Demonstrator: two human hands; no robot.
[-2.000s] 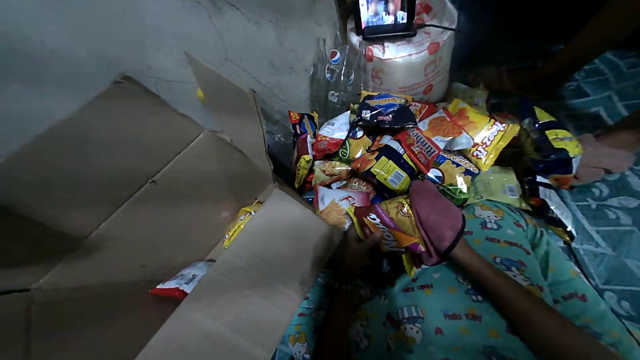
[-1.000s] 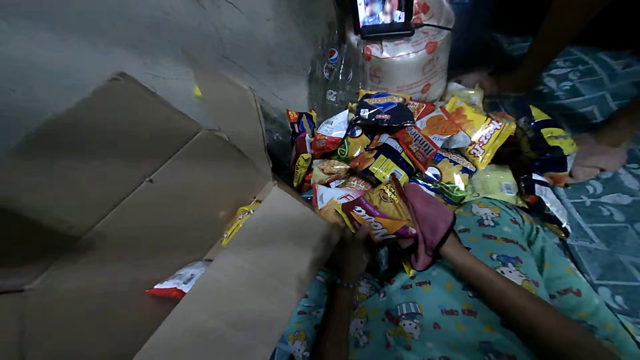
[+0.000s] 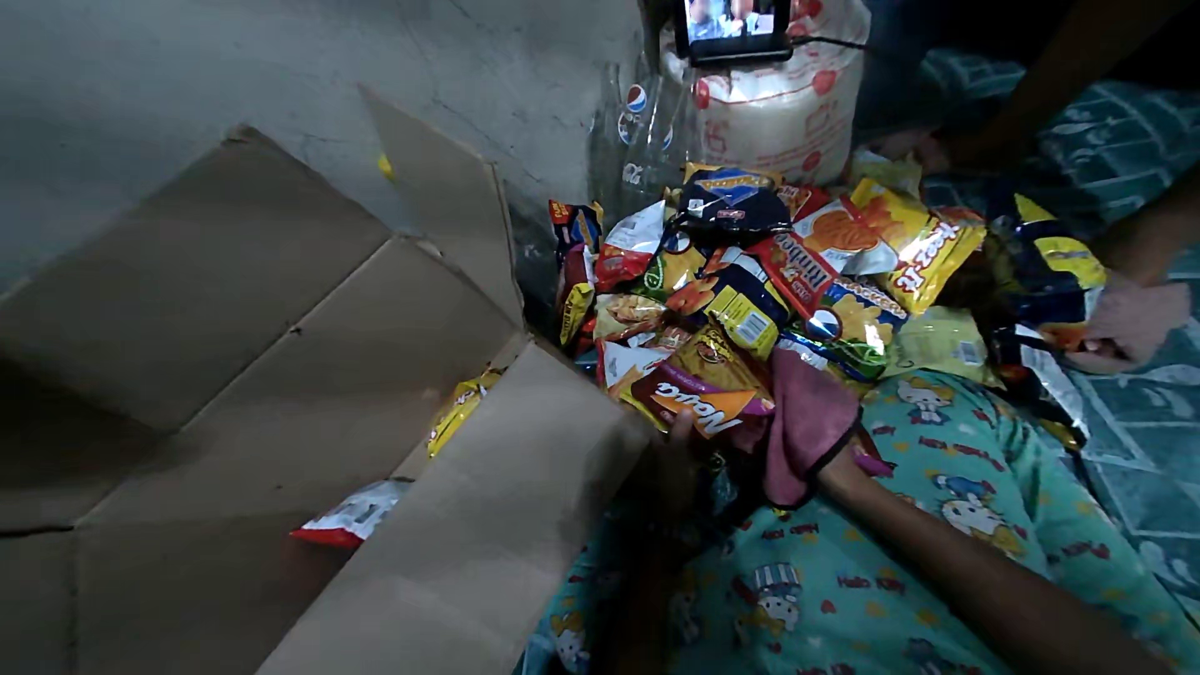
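Observation:
My left hand (image 3: pixel 677 461) is shut on the lower edge of a purple and orange Nova snack packet (image 3: pixel 698 389), its thumb on the front. My right hand lies under a maroon cloth (image 3: pixel 808 422), beside the packet's right end; the cloth hides its fingers. Beyond both hands rises a heap of snack packets, with a red one (image 3: pixel 795 272), a yellow one (image 3: pixel 937 258) and a dark blue one (image 3: pixel 733 202). To the left stands an opened cardboard box (image 3: pixel 469 525), holding a yellow packet (image 3: pixel 459 410) and a red and white packet (image 3: pixel 356 514).
Glass bottles (image 3: pixel 647 131) and a white sack (image 3: pixel 783 103) stand by the grey wall, with a lit screen device (image 3: pixel 736 28) at the sack. Another person's hand (image 3: pixel 1130 323) rests near a dark blue and yellow packet (image 3: pixel 1055 262) at right. Patterned teal fabric (image 3: pixel 806 591) covers my lap.
The Nova packet has turned in my hands, its printed front now facing up more plainly. The other person's hand at right has moved to the dark blue and yellow packet.

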